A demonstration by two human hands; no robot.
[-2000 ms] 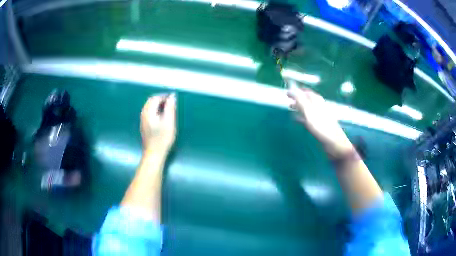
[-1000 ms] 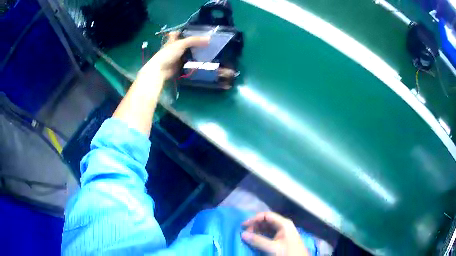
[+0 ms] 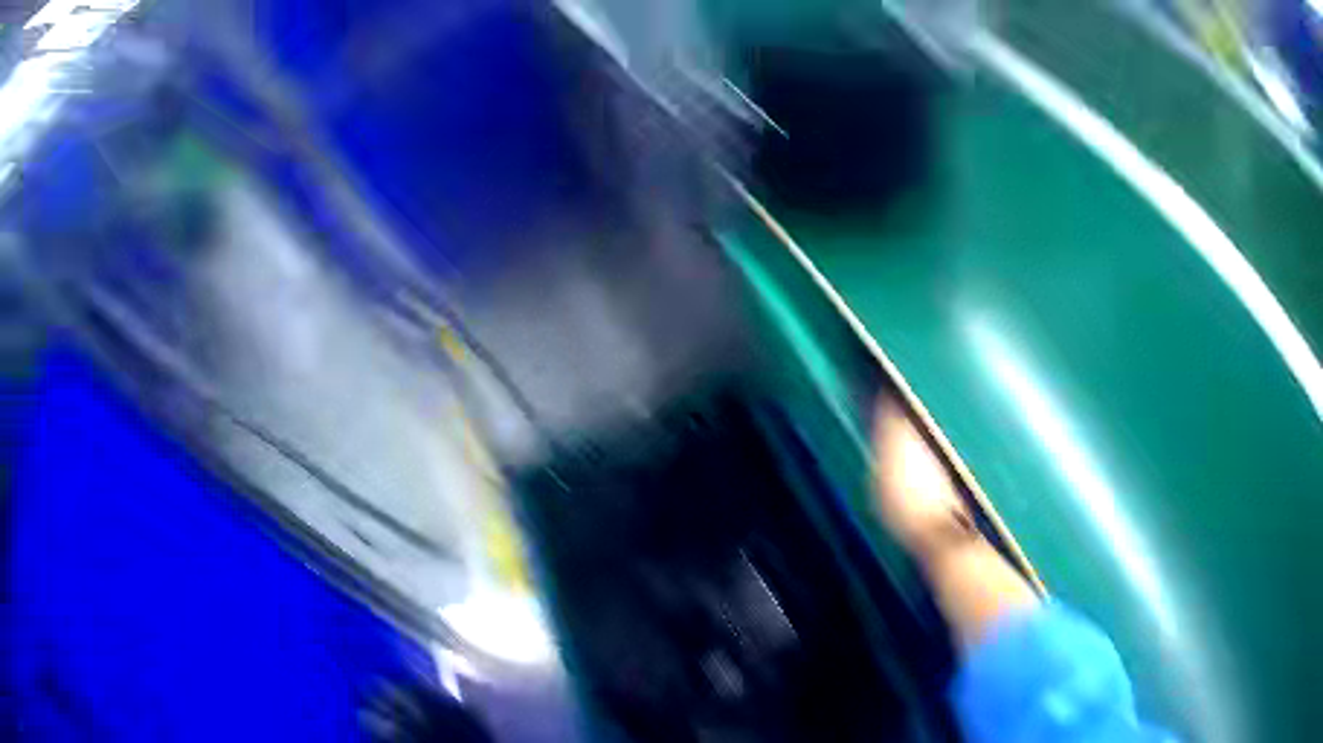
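Note:
The frame is heavily blurred. My right hand (image 3: 911, 472), with a dark mark at its wrist and a light blue sleeve, is at the near edge of the green bench (image 3: 1132, 363). Its fingers are smeared, and I cannot tell whether it holds anything. My left hand is not in view. A dark, shapeless mass (image 3: 849, 131) lies on the bench at the top centre; its details cannot be made out.
A dark crate or bin (image 3: 697, 581) is below the bench edge at the lower centre. Grey and bright blue surfaces fill the left side, with a yellow strip (image 3: 501, 544) between them and the crate. A long white rail (image 3: 1161, 174) curves along the bench at right.
The view has swung left and blurred. My left hand and the housing it was touching are no longer clearly seen. My right hand now shows at the bench edge instead of near my lap.

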